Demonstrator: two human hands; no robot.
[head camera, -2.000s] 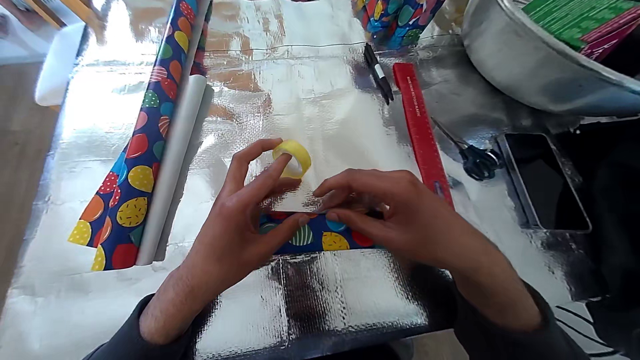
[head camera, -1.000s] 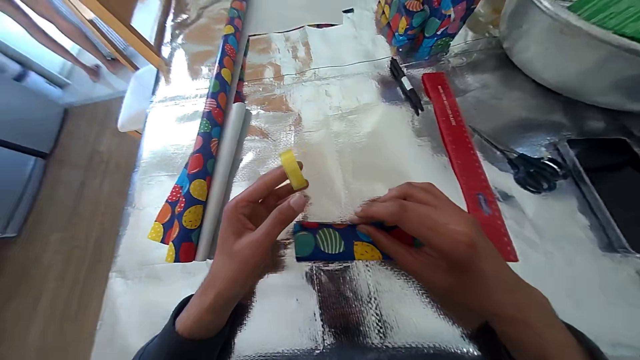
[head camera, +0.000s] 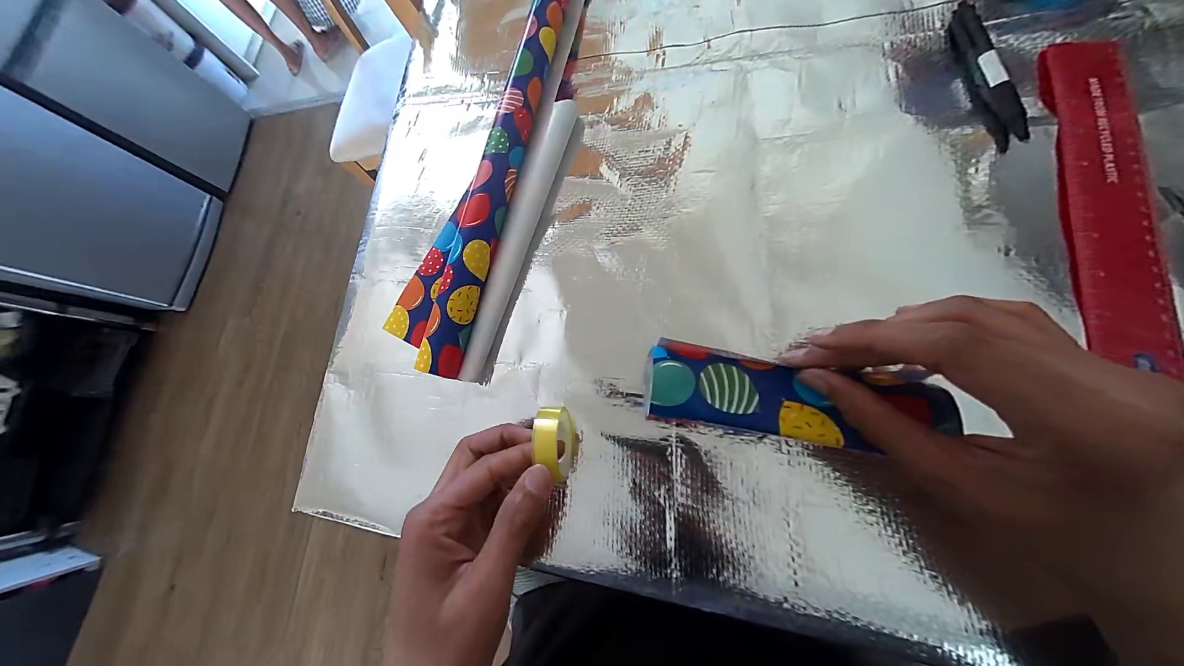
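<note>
My left hand (head camera: 486, 527) pinches a small roll of yellowish clear tape (head camera: 552, 444) between thumb and fingers, near the front edge of the table. To its right, my right hand (head camera: 999, 407) grips the right part of a small flat packet in balloon-print wrapping paper (head camera: 726, 388), thumb on its near face and fingers along the top edge. The packet's left end stands free of both hands. Beyond my left hand lie a long roll of balloon-print wrapping paper (head camera: 472, 236) and, along its right side, a pale grey roll (head camera: 527, 240).
Silver foil sheeting (head camera: 740, 203) covers the table. Black marker pens (head camera: 988, 79) and a red plastic ruler (head camera: 1115, 203) lie at the right. A white-seated chair (head camera: 370, 102) stands past the left edge. At the upper left, a person's bare legs (head camera: 264, 28) show near grey cabinet fronts (head camera: 102, 166).
Both hands were close together at the packet; my left hand, holding the tape roll, has moved away to the left. My right hand stays on the packet. The view has shifted left.
</note>
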